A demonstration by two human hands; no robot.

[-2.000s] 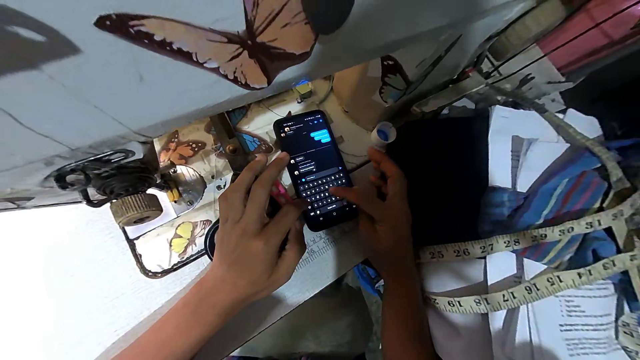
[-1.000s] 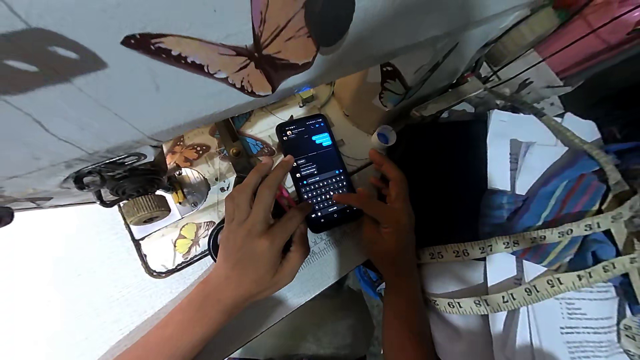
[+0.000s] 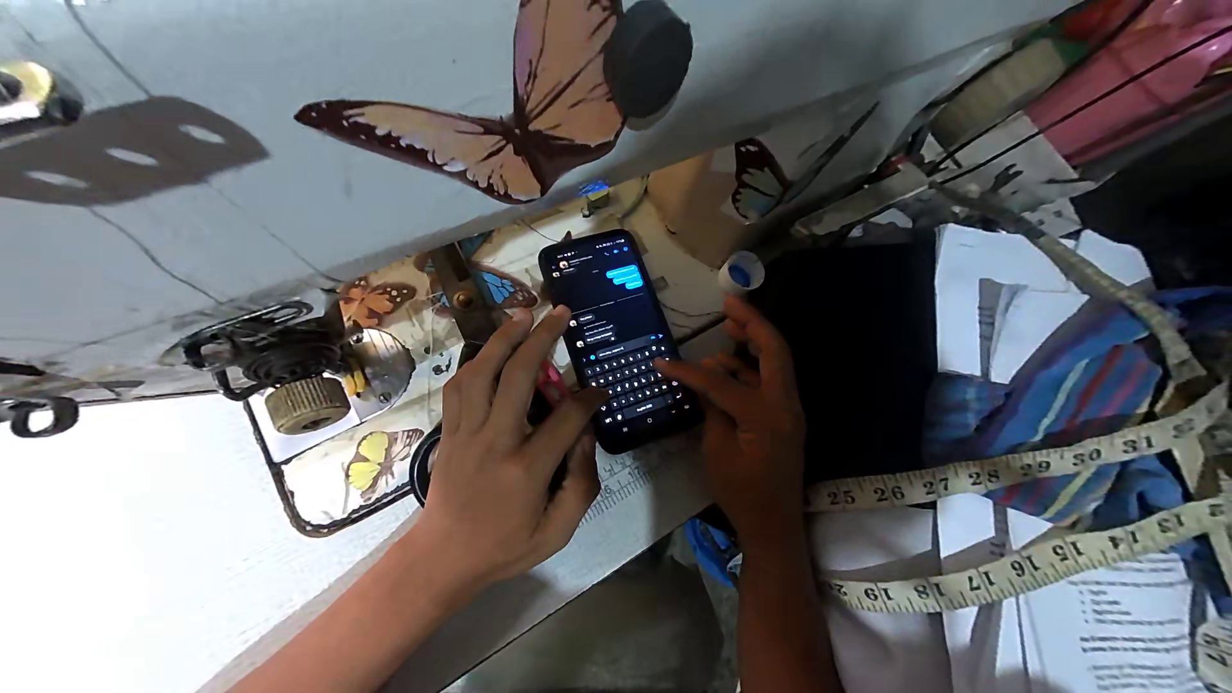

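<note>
A black smartphone [image 3: 621, 337] lies screen up on the sewing machine's bed, showing a chat and an on-screen keyboard. My left hand [image 3: 510, 423] is beside its left edge, fingers spread, the thumb over the keyboard's left part. My right hand [image 3: 751, 395] is at the phone's right edge with the thumb on the keyboard. Neither hand grasps the phone. A small white cylinder with a blue centre [image 3: 741, 274] sits just beyond my right fingertips. Scissors [image 3: 462, 294], partly hidden, lie left of the phone near my left fingers.
The sewing machine arm [image 3: 385, 58], with a butterfly decoration, stretches across the top. Its knurled knob [image 3: 308, 404] is at the left. On the right are a measuring tape [image 3: 1035, 467], striped blue cloth [image 3: 1068, 404], black fabric [image 3: 857, 356] and printed papers [image 3: 1126, 626]. A ruler [image 3: 621, 491] lies below the phone.
My right thumb has shifted a little up over the keyboard. Both hands otherwise stay around the phone, which has not plainly moved.
</note>
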